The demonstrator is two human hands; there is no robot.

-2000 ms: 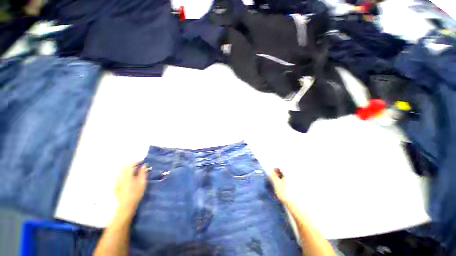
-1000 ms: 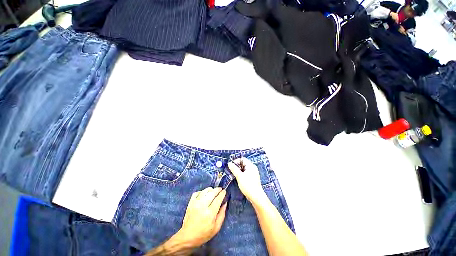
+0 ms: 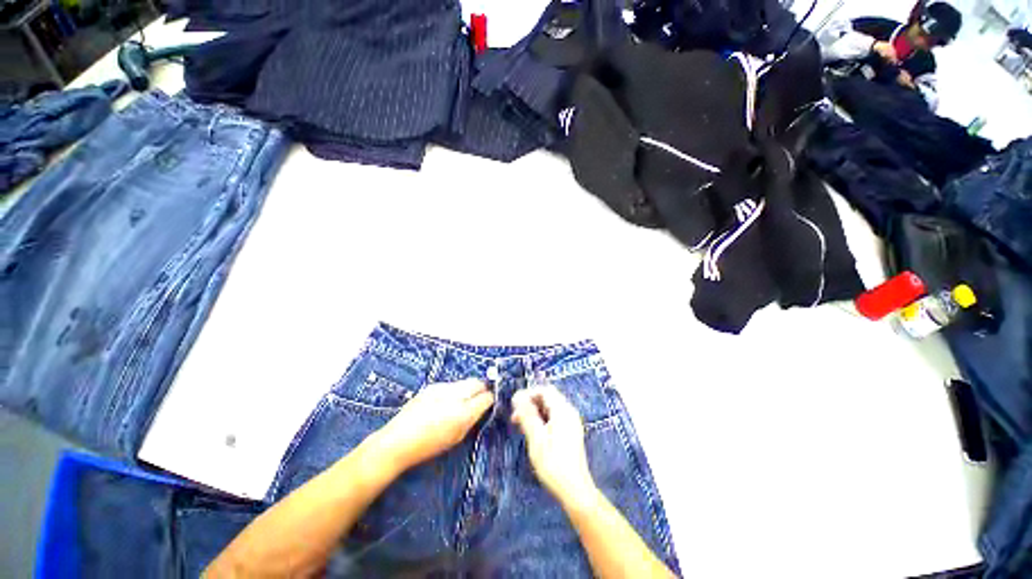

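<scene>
Blue denim jeans (image 3: 453, 498) lie front up before me, waistband away from me, legs cut off by the lower edge. My left hand (image 3: 447, 416) reaches over the jeans and its fingers pinch the denim at the fly, just below the metal button. My right hand (image 3: 549, 428) is at the other side of the fly, close to the left, fingers curled. Something small and dark may be at its fingertips, but I cannot tell what it is.
Stacked jeans (image 3: 113, 271) lie at the left, above a blue bin (image 3: 57, 520). Pinstriped garments (image 3: 351, 79) and black garments with white stripes (image 3: 679, 147) are at the back. A red object (image 3: 891, 295), yellow-capped bottle (image 3: 934, 313) and phone (image 3: 968, 420) are at the right. A person (image 3: 905, 51) is beyond.
Two seconds ago my hands were at the sides of the waist; a second ago they were at the fly. Since then my left hand has moved up to just below the button.
</scene>
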